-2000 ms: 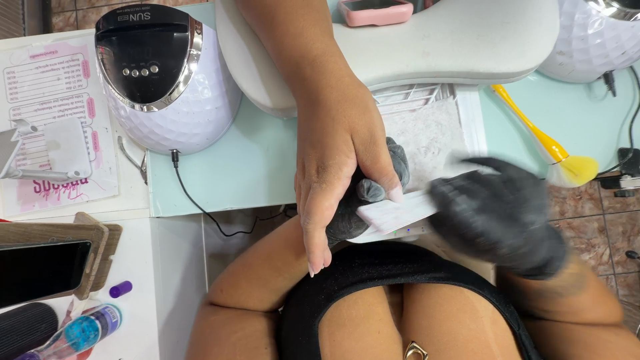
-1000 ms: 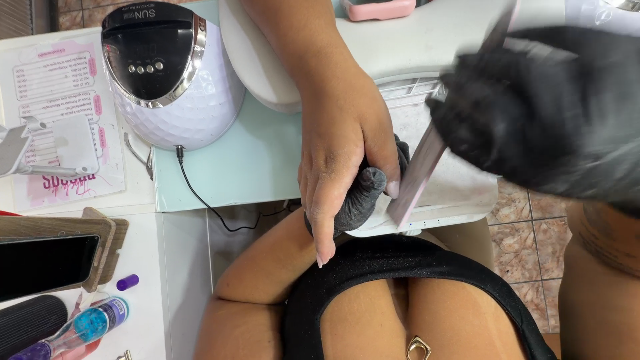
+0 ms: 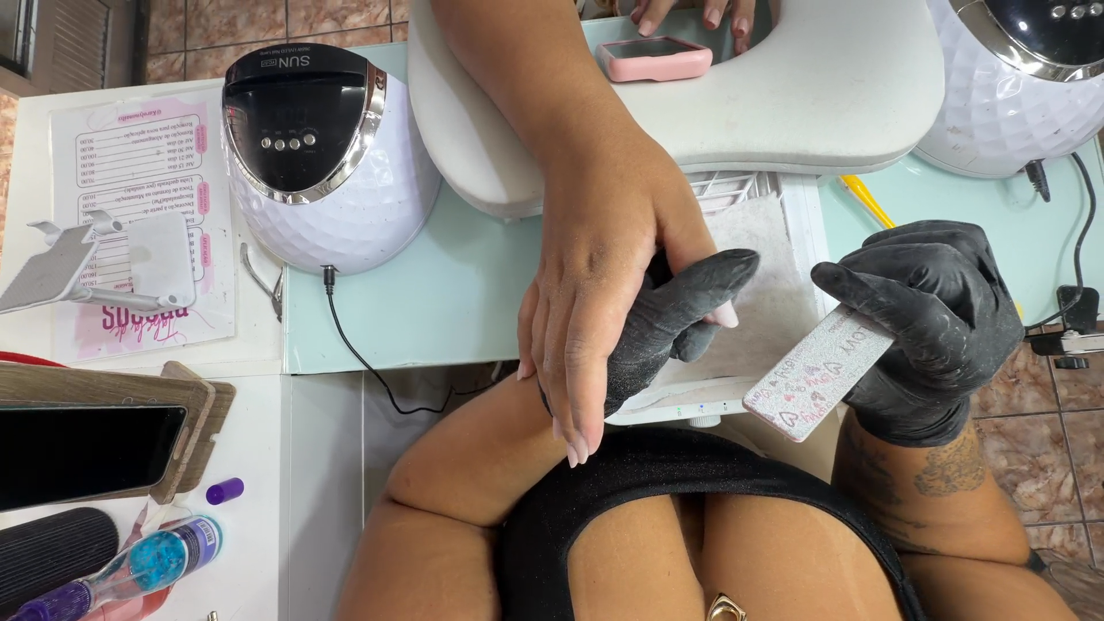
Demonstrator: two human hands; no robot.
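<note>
My left hand (image 3: 664,332), in a dusty black glove, is under another person's hand (image 3: 604,233) and grips it near the thumb; part of my hand is hidden beneath theirs. That person's long pale nails point down and right. My right hand (image 3: 931,328), gloved in black, holds a glittery nail file (image 3: 819,371) with printed hearts and writing between thumb and fingers. The file lies right of the person's thumbnail, apart from it. Below both hands is a white nail dust collector (image 3: 806,250) with a dusty pale cover.
Nail lamps (image 3: 345,207) stand left and far right. A white armrest (image 3: 776,112) bears a pink-cased phone (image 3: 655,60), with the person's other hand beside it. Further about are a yellow-handled brush (image 3: 867,203), cuticle nippers (image 3: 263,280), a phone (image 3: 86,453) on a wooden stand and a blue bottle (image 3: 164,556).
My right hand, blurred at the upper right a second ago, is now lower, with the file's printed face in view and off the person's thumb. My left hand still holds the person's hand.
</note>
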